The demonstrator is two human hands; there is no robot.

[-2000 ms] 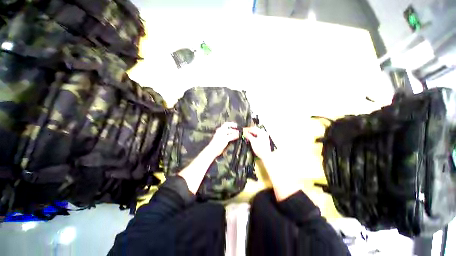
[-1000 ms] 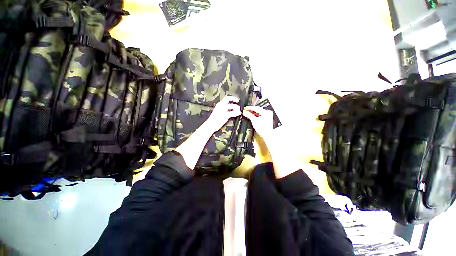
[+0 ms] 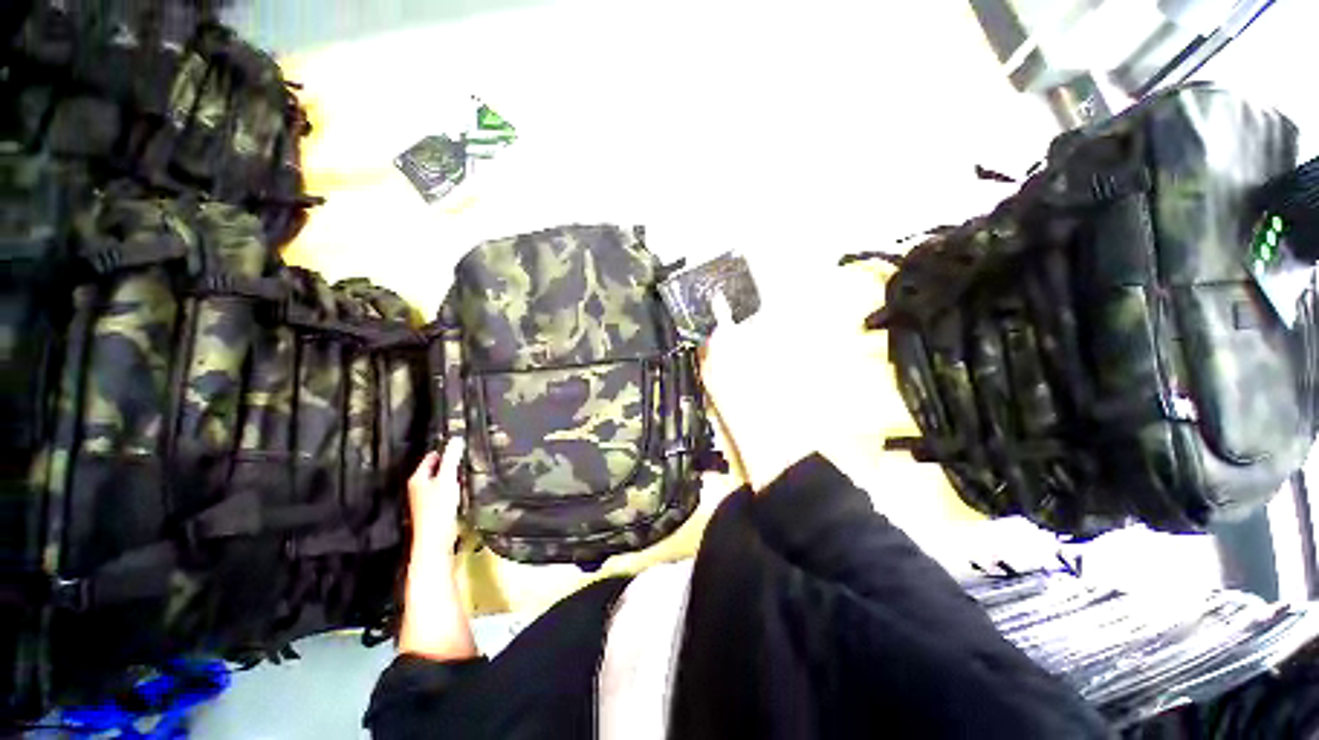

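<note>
A camouflage backpack [image 3: 564, 419] lies front pocket up on the pale table in front of me. My left hand [image 3: 438, 484] is at its lower left edge, partly hidden at the bag's side; I cannot tell whether it grips the bag. My right hand [image 3: 719, 340] is at the bag's upper right side, its fingers at dark printed hang tags [image 3: 719, 292] that lie beside the bag edge. The hand is washed out by glare, so its hold on the tags is hard to tell.
Camouflage backpacks [image 3: 217, 419] stand stacked at the left. More dark backpacks [image 3: 1070, 318] stand at the right, one with a green-dotted tag [image 3: 1269, 243]. Printed cards [image 3: 434, 166] lie on the table [image 3: 622, 130] beyond the bag. A shiny greyish pile [image 3: 1143, 636] is at the lower right.
My hands have parted from the zip area at the bag's right side. The left moved to the lower left edge, the right up to the tags. The view has shifted.
</note>
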